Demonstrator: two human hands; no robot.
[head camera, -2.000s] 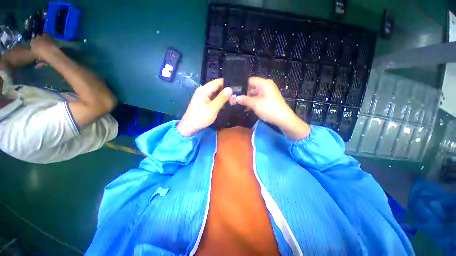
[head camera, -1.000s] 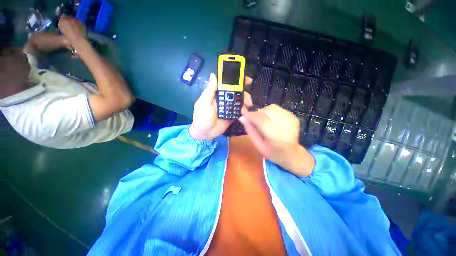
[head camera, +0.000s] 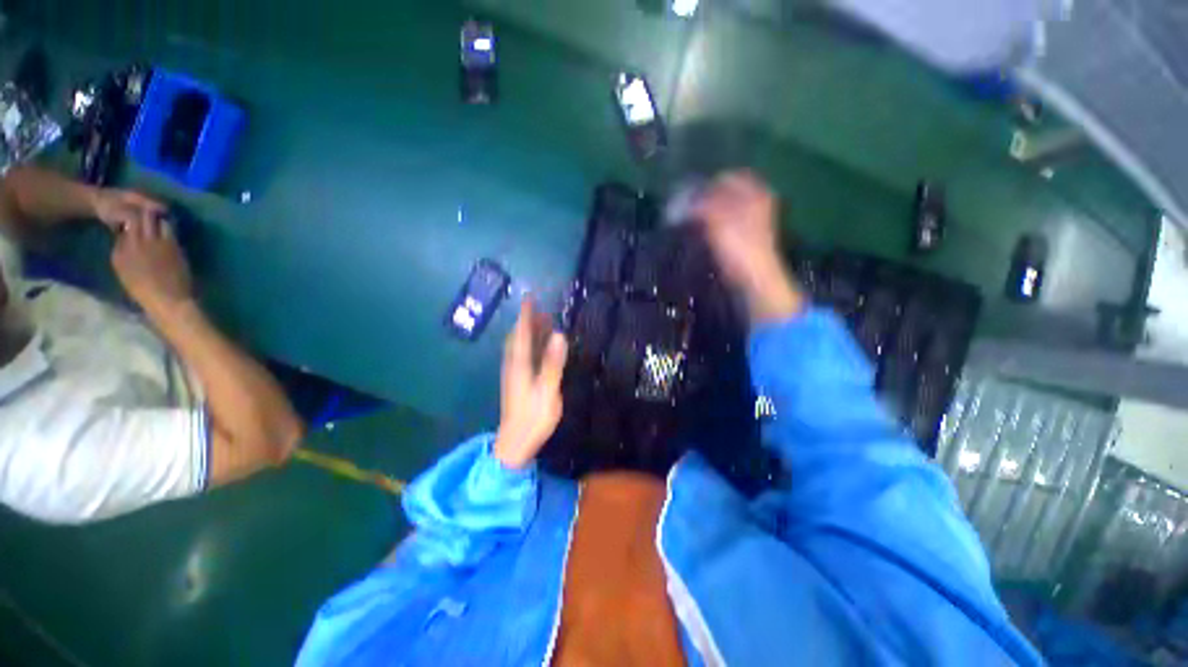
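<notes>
The black blister tray (head camera: 899, 313) lies in front of me, with rows of pockets. My left hand (head camera: 532, 397) is at the tray's left edge, its fingers apart, with nothing visible in it. My right hand (head camera: 745, 235) is stretched over the tray's far edge and is motion-blurred. A pale grey blur shows at its fingertips, and I cannot tell if it holds something. A dark phone unit (head camera: 640, 115) with a bright patch lies on the green bench beyond the tray. Another dark unit (head camera: 478, 300) lies left of the tray. No yellow-faced phone shows.
More dark units lie at the far side (head camera: 478, 61) and right (head camera: 929, 216), (head camera: 1028, 269). A clear blister tray (head camera: 1023, 456) is right of the black tray. A blue bin (head camera: 186, 130) and a person in a white shirt (head camera: 117, 417) are at left. A grey metal frame (head camera: 1088, 371) is at right.
The yellow-faced phone, held in my left hand one second ago, no longer shows. My right hand has moved forward over the tray's far edge. The view has shifted, showing more of the far bench.
</notes>
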